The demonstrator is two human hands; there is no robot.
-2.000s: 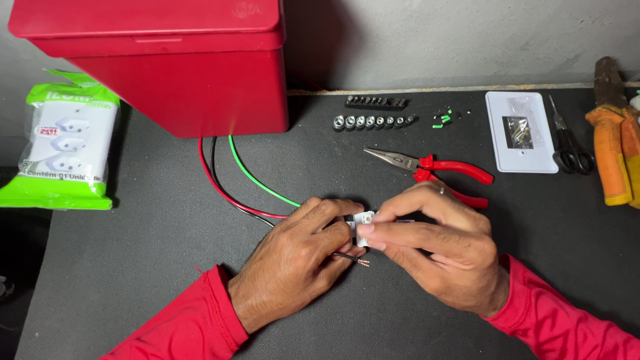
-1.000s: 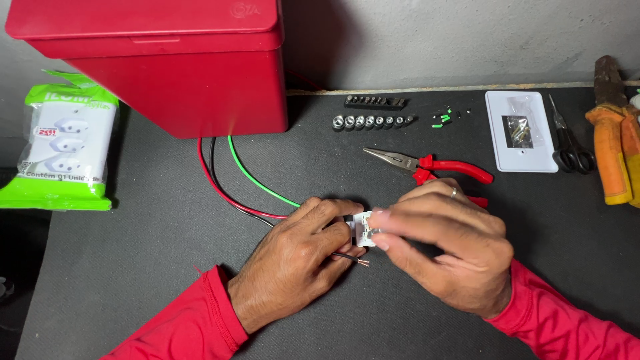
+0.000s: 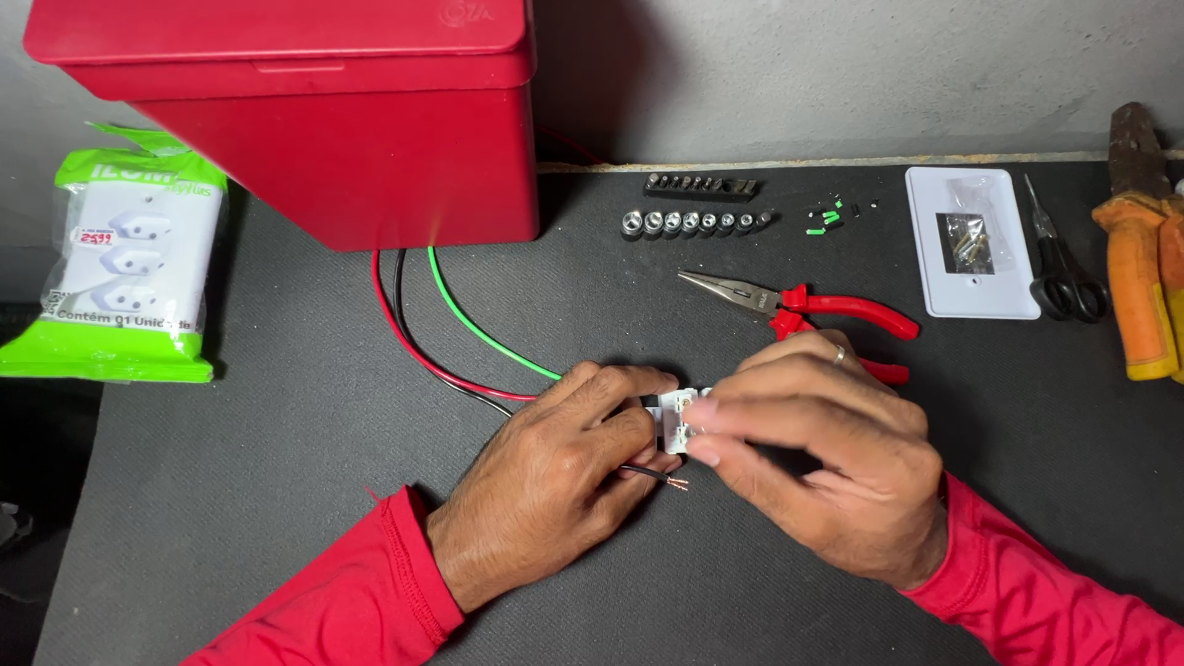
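Note:
My left hand (image 3: 564, 462) holds a small white plastic socket module (image 3: 677, 421) down on the dark work surface. Past its fingers sticks the stripped copper end of a black wire (image 3: 655, 474). Over the module's right side is my right hand (image 3: 823, 453), blurred, with its thumb and fingertips close together at the module; whether they grip anything cannot be told. Red (image 3: 435, 373), black (image 3: 400, 314) and green wires (image 3: 472, 319) run from under a red plastic box toward my left hand, which hides their far ends.
The red box (image 3: 370, 166) stands at the back left, beside a packaged triple outlet (image 3: 134, 259). Behind my right hand lie needle-nose pliers (image 3: 740, 294), sockets (image 3: 694, 224), bits (image 3: 700, 188) and wire scraps (image 3: 823, 222). A white wall plate (image 3: 976, 301), scissors (image 3: 1064, 282) and orange-handled pliers (image 3: 1142, 287) are at right.
My right hand's fingers have shifted and changed their pose over the white module. My left hand stays in place on it.

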